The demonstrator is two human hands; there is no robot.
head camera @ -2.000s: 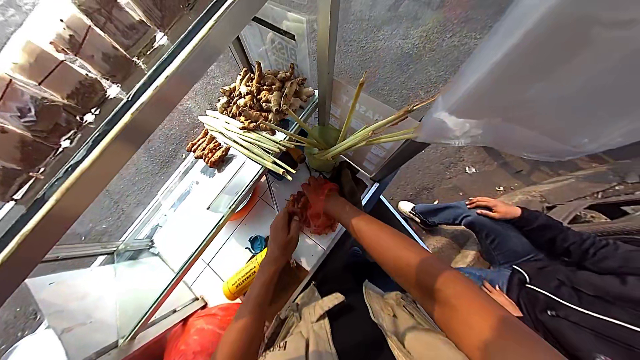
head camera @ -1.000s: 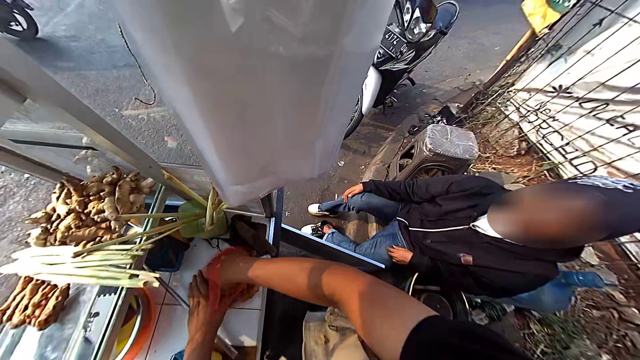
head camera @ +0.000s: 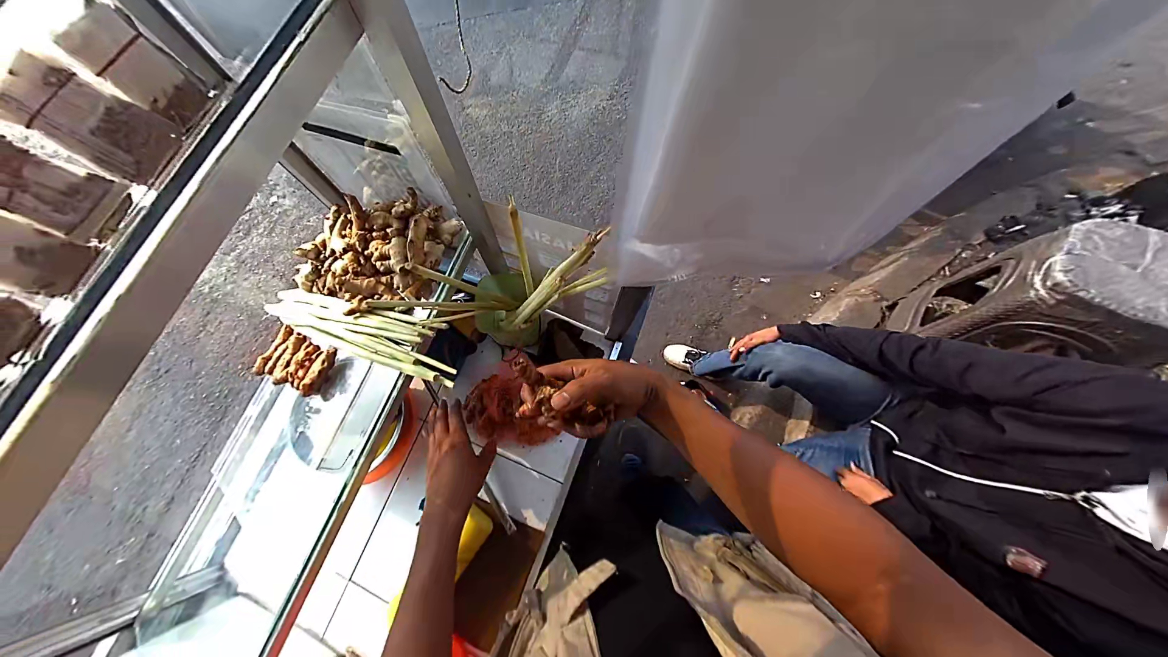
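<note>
Several knobbly brown roots, which look like ginger or a similar rhizome (head camera: 538, 394), are in my right hand (head camera: 602, 392), its fingers curled around them. They are just above a red mesh bag (head camera: 500, 411) on the white tiled counter (head camera: 525, 488). Beside the bag's left edge, my left hand (head camera: 453, 461) has its fingers apart and holds nothing. Behind the bag, a green container (head camera: 502, 319) has pale stalks standing in it. On the glass case lie a heap of ginger roots (head camera: 374, 251), a row of lemongrass-like stalks (head camera: 351, 328) and smaller brown roots (head camera: 294, 360).
A metal post (head camera: 438, 137) rises behind the ginger. A translucent plastic sheet (head camera: 776, 137) hangs at upper right. To the right sits a person in a dark jacket (head camera: 985, 438). An orange-rimmed bowl (head camera: 394, 447) and a yellow packet (head camera: 473, 538) are near my left forearm.
My right hand, earlier at the red mesh bag, now shows several roots in its grasp. My left hand has come away from the bag, fingers spread. The view has swung right and back.
</note>
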